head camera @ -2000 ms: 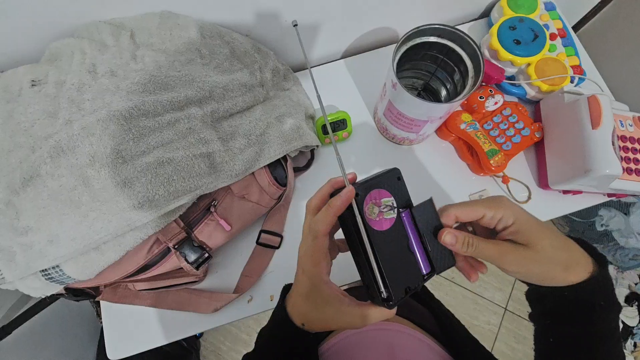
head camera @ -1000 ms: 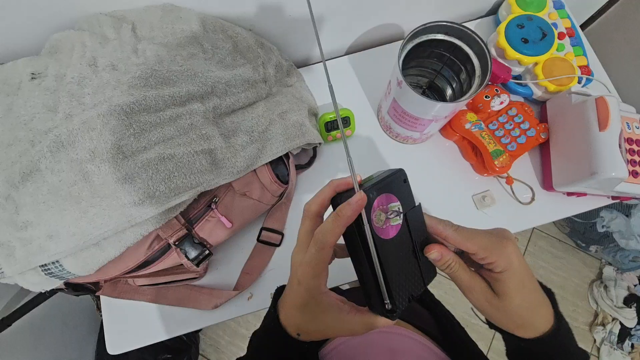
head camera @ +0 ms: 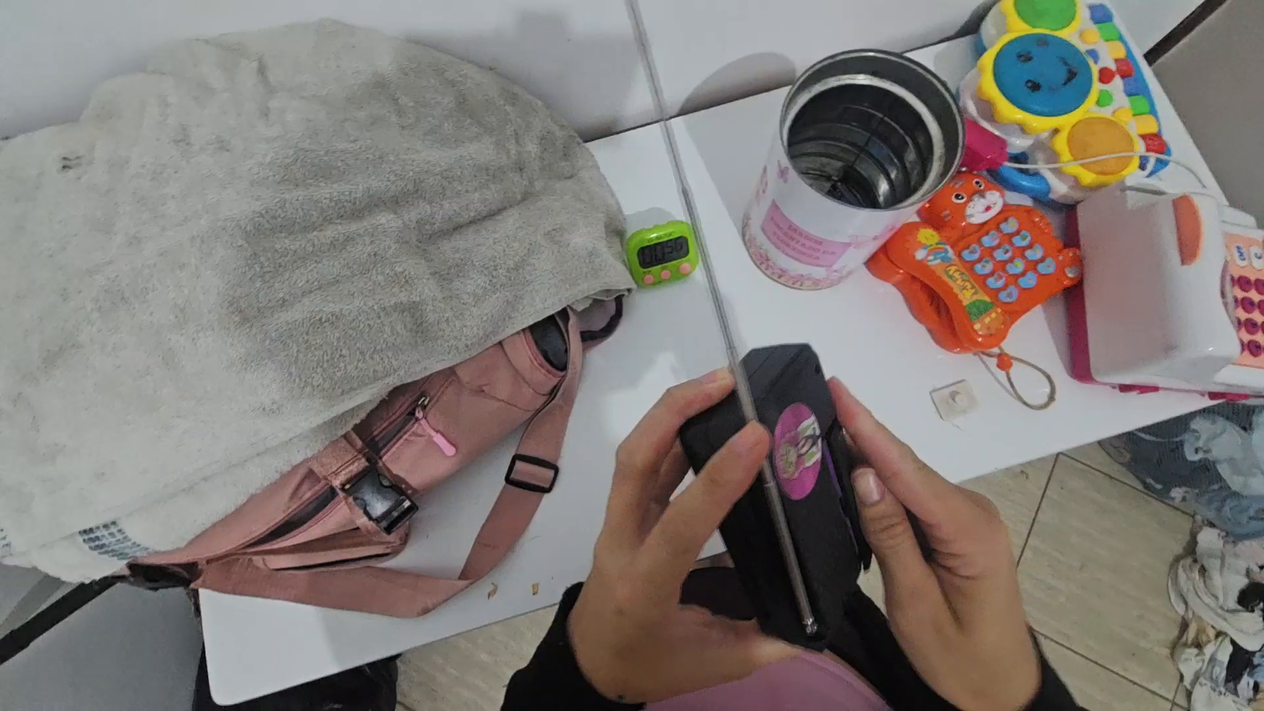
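Observation:
A black portable radio (head camera: 790,523) with a round pink sticker (head camera: 798,451) on its back is held in front of me over the table's front edge. Its long telescopic antenna (head camera: 706,237) is extended and points up past the table's back edge. My left hand (head camera: 671,533) grips the radio's left side, fingers and thumb around it. My right hand (head camera: 933,543) is at the right side, its thumb and fingers on the battery cover (head camera: 855,494), which stands slightly out from the body. A thin strip of purple shows along the gap; the rest of the compartment is hidden.
A pink bag (head camera: 464,415) lies under a grey towel (head camera: 326,217) at left. Beyond the radio are a green digital timer (head camera: 662,254) and an open metal can (head camera: 810,232). To the right are an orange toy phone (head camera: 987,267), a toy keyboard (head camera: 1047,74) and a white toy (head camera: 1131,286).
Two seconds ago the cover was swung out with a purple battery showing; one second ago it lay over the compartment. Now it stands slightly out, and the radio is turned more edge-on.

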